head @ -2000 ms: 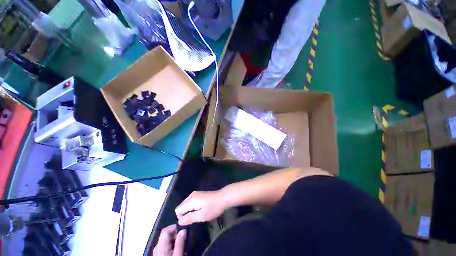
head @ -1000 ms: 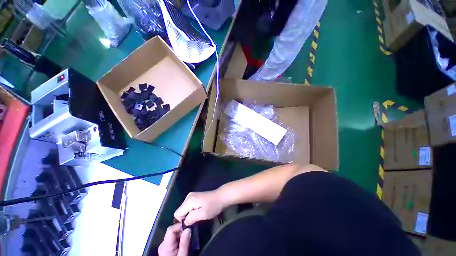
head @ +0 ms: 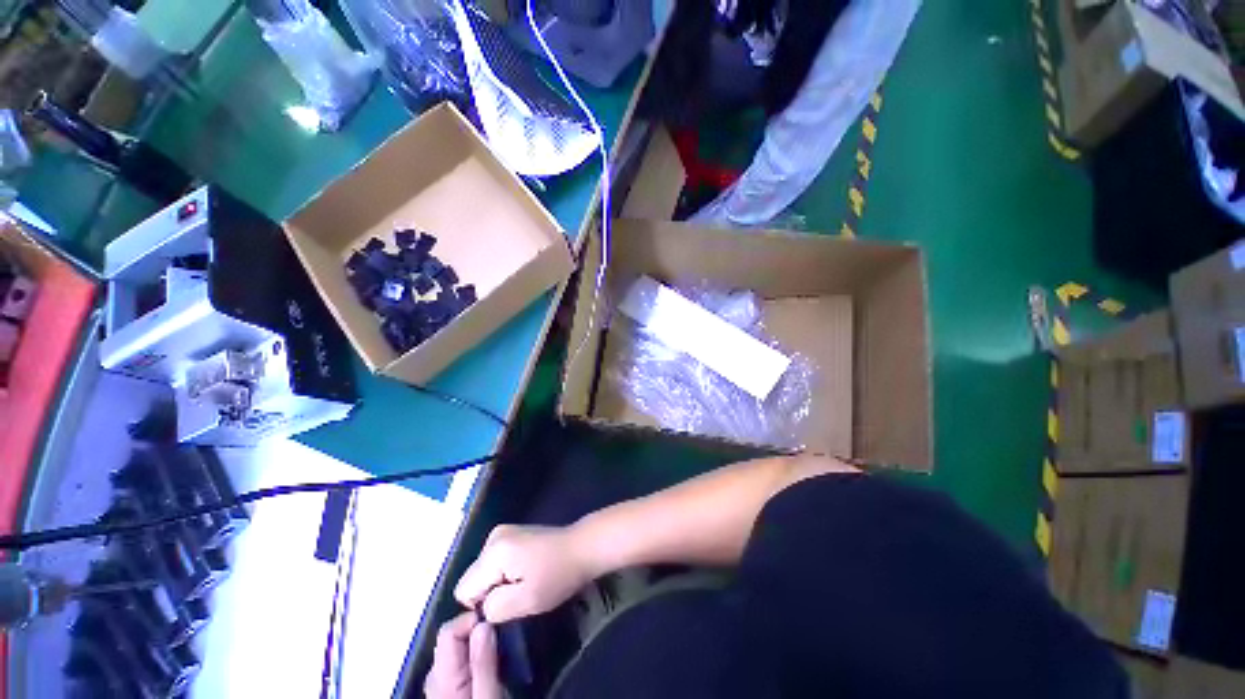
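Note:
My right hand (head: 526, 571) and my left hand (head: 462, 658) meet at the bottom of the view, just off the bench edge. Their fingertips are pinched together on a small black part (head: 481, 615), mostly hidden by the fingers. My left hand is cut off by the bottom edge. On the white paper (head: 266, 601) on the bench lies a narrow pad sheet strip (head: 337, 587) with a black adhesive pad (head: 332, 524) at its upper end.
A small open carton (head: 471, 205) holds black pieces. A large open carton (head: 888, 341) holds clear wrap and a white strip. Black housings (head: 144, 587), a white printed box (head: 253, 328), a black cable (head: 273, 493) and a grey hanging tool (head: 21, 595) are left. Another person's sleeve (head: 819, 123) shows at top.
My hands have shifted slightly left and stay together on the small part. The view has moved a little. The cartons and the pad strip keep their places.

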